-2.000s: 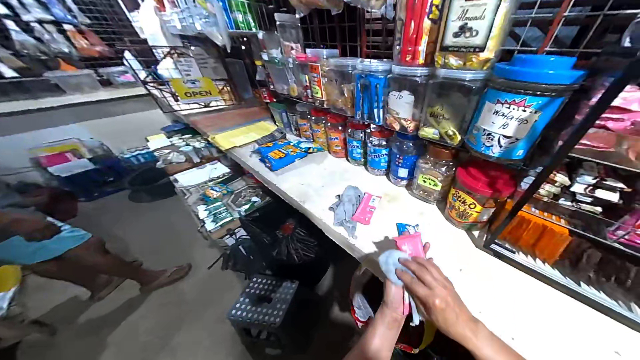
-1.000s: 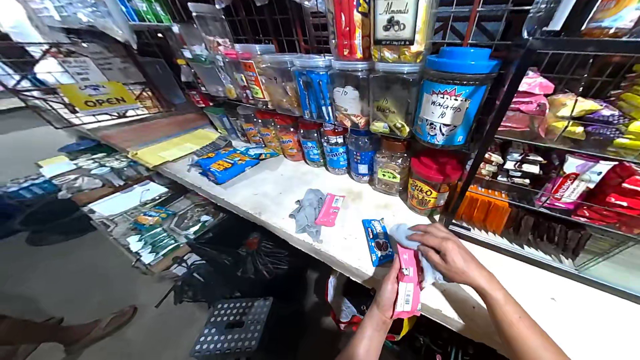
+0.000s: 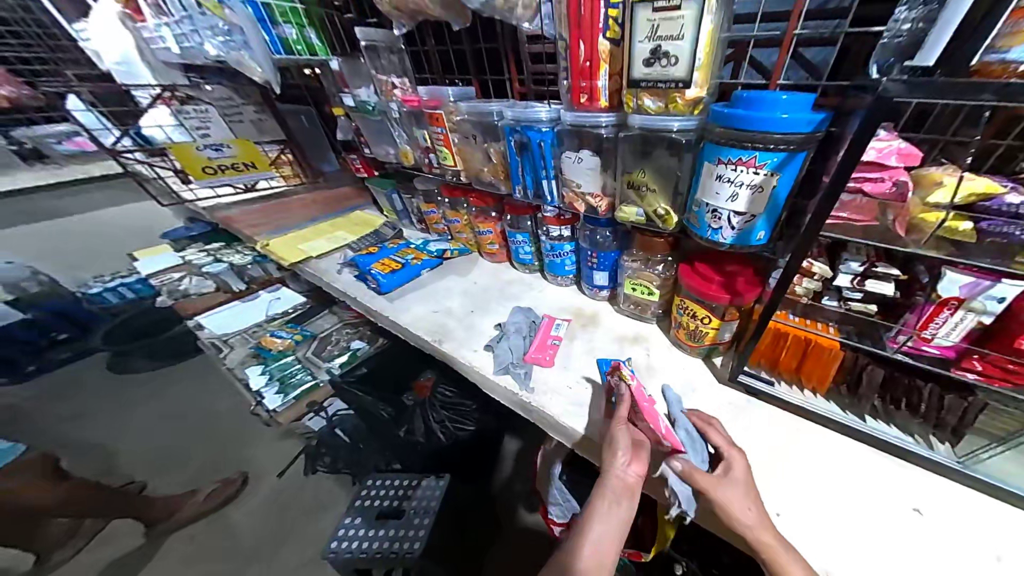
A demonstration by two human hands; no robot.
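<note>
Over the front edge of the white counter (image 3: pixel 480 296), my left hand (image 3: pixel 626 448) holds a pink packet (image 3: pixel 652 412), tilted. My right hand (image 3: pixel 720 472) grips a grey cloth (image 3: pixel 686 432) beside the packet's lower end. A blue packet (image 3: pixel 606 370) shows just behind the pink one; whether my left hand touches it, I cannot tell. Further left on the counter lie a crumpled grey cloth (image 3: pixel 514 344) and another pink packet (image 3: pixel 549 340), side by side.
Plastic jars of sweets (image 3: pixel 560 248) line the counter's back. Blue snack bags (image 3: pixel 392 264) lie at left near a yellow pad (image 3: pixel 320 238). A black display rack (image 3: pixel 768 388) stands at right. Below are a grey perforated stool (image 3: pixel 388 512), black bags (image 3: pixel 436 416) and a person's leg (image 3: pixel 104 500).
The pink packet in my left hand has changed its tilt, its top now leaning left. My right hand and its cloth have moved from the packet's upper end to beside its lower end.
</note>
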